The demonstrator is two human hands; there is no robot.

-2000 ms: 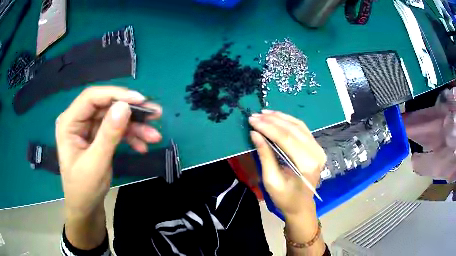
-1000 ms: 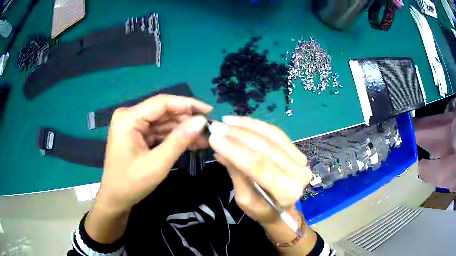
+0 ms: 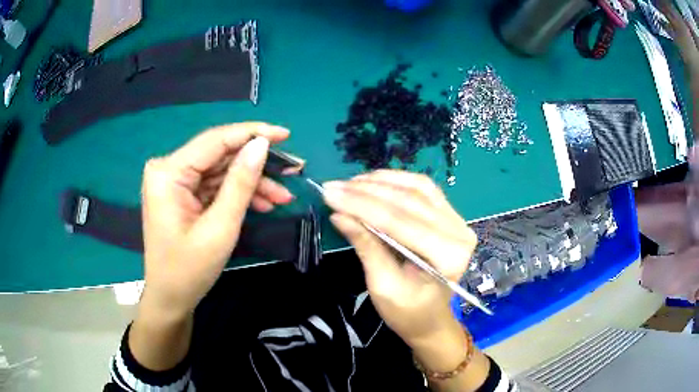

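Note:
My left hand pinches a small dark strip part between thumb and fingers; its end sticks out toward the right, and the rest is hidden by the hand. My right hand holds slim silver tweezers, their tip just right of the strip's end with a small gap. Whether the tip grips anything is too small to tell. A loose heap of small black parts lies beyond my hands, with a heap of small silver parts to its right.
Stacked dark strips lie at the upper left, and a shorter row lies partly behind my left hand. A black sheet with carrier is at the right, above a blue bin. A phone and metal cup stand farther back.
My hands have separated slightly since one second ago, uncovering the strip's end and the tweezer tip. The separate dark strip that extended beyond my left hand no longer shows on the mat.

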